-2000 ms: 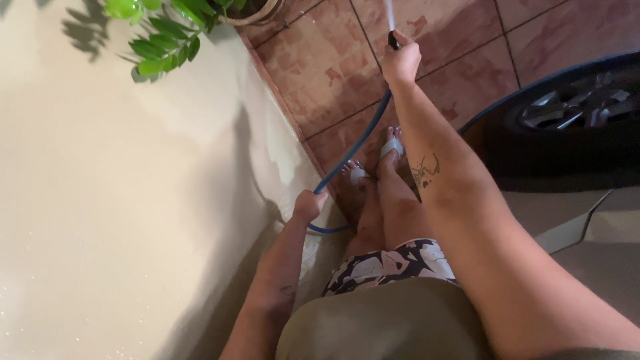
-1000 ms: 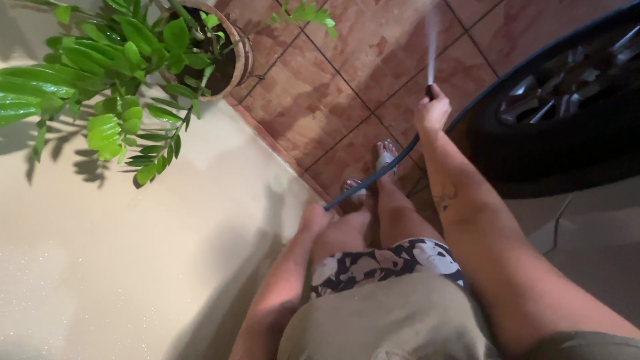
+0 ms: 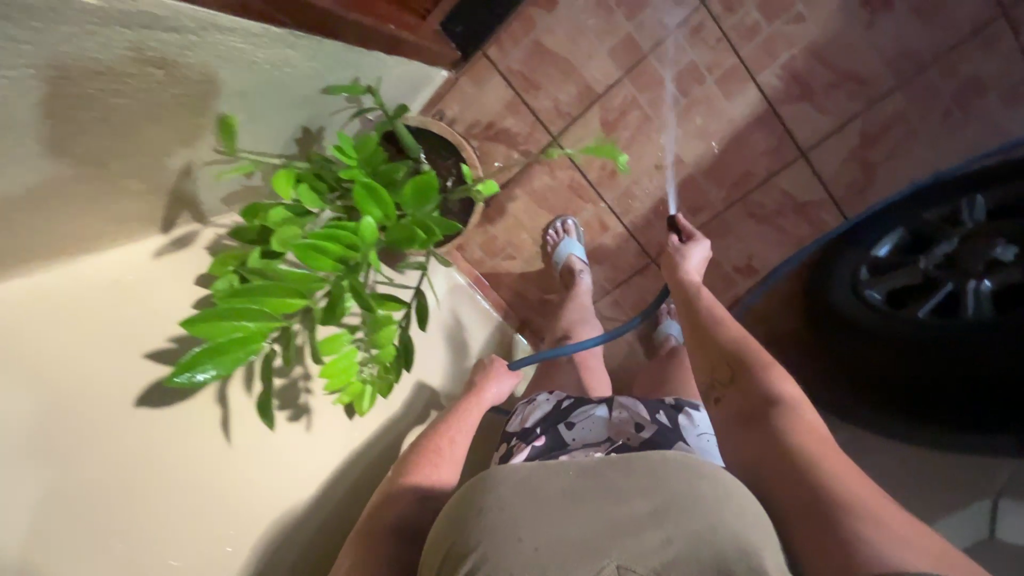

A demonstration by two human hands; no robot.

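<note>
A blue garden hose [image 3: 588,344] curves across in front of my legs. My left hand [image 3: 492,382] is closed around it, near the base of the pale wall. My right hand [image 3: 686,252] grips the black hose nozzle [image 3: 674,224] at the hose's end. A narrow jet of water [image 3: 670,128] shoots from the nozzle, away from me, over the reddish floor tiles [image 3: 616,192]. The hose's far run past my left hand is mostly hidden by that hand and my body.
A leafy green plant [image 3: 352,240] in a round pot [image 3: 474,168] stands in the wall corner [image 3: 444,76] at the left. A car wheel [image 3: 944,272] is close on the right. My feet in sandals [image 3: 570,252] are on the tiles. A reddish-brown door or frame [image 3: 376,28] lies at the top.
The potted plant has come fully into view as the view moved. My left foot has stepped forward, ahead of the other. Both hands keep hold of the hose, and water still sprays.
</note>
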